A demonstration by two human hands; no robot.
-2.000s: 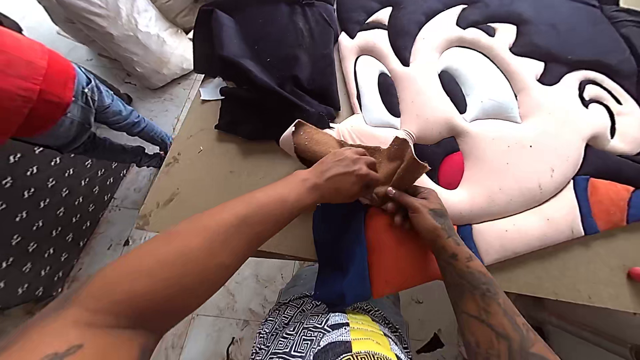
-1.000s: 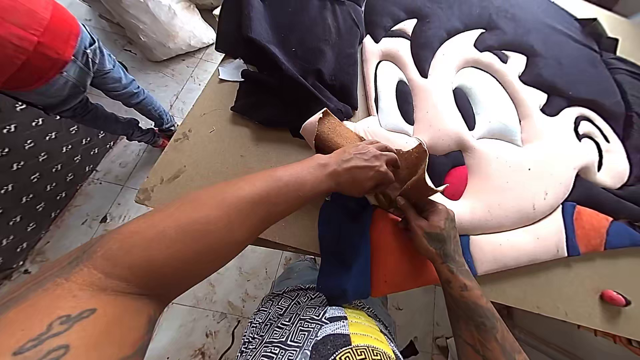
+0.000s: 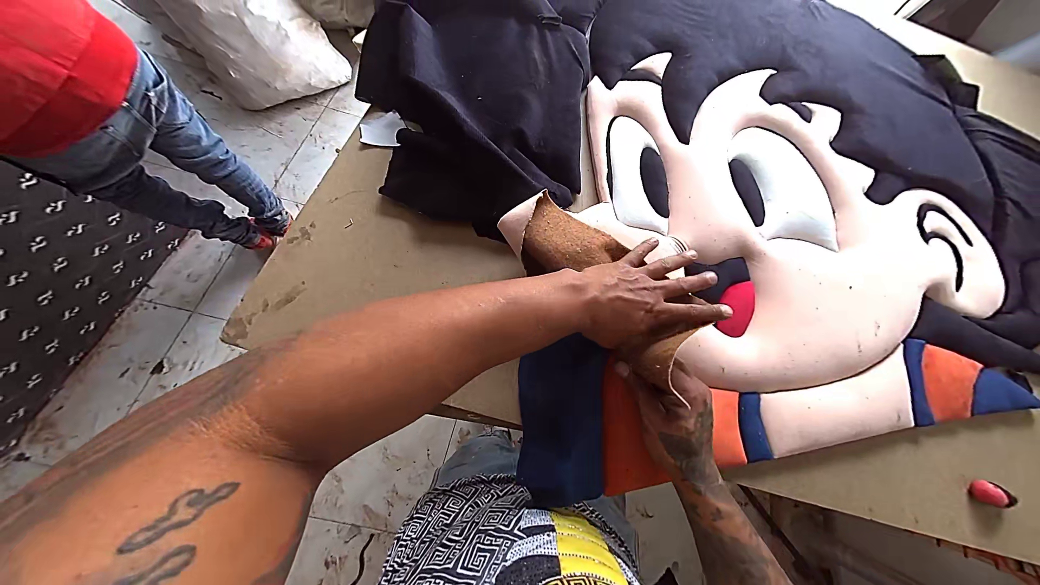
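My left hand (image 3: 638,305) lies palm down with its fingers spread over a curled piece of pale material with a brown, rough back (image 3: 569,237). Just below it, my right hand (image 3: 674,414) grips the lower edge of that piece, its thumb toward the left. Both hands are at the lower left of a large padded cartoon face panel (image 3: 812,317), next to its dark mouth and red tongue. Orange fabric (image 3: 630,455) and dark blue fabric (image 3: 561,414) hang over the table edge under my hands. The palm side of my left hand is hidden.
Dark fabric (image 3: 487,97) is bunched on the brown tabletop (image 3: 325,244), beside a white scrap (image 3: 381,129). A small red object (image 3: 991,493) lies at the right. A person in jeans (image 3: 187,138) stands at the left, near a white sack (image 3: 252,49).
My left hand, earlier with fingers bent in on the brown-backed piece, is now spread flat over it. My right hand still grips the piece. The person at the left remains there.
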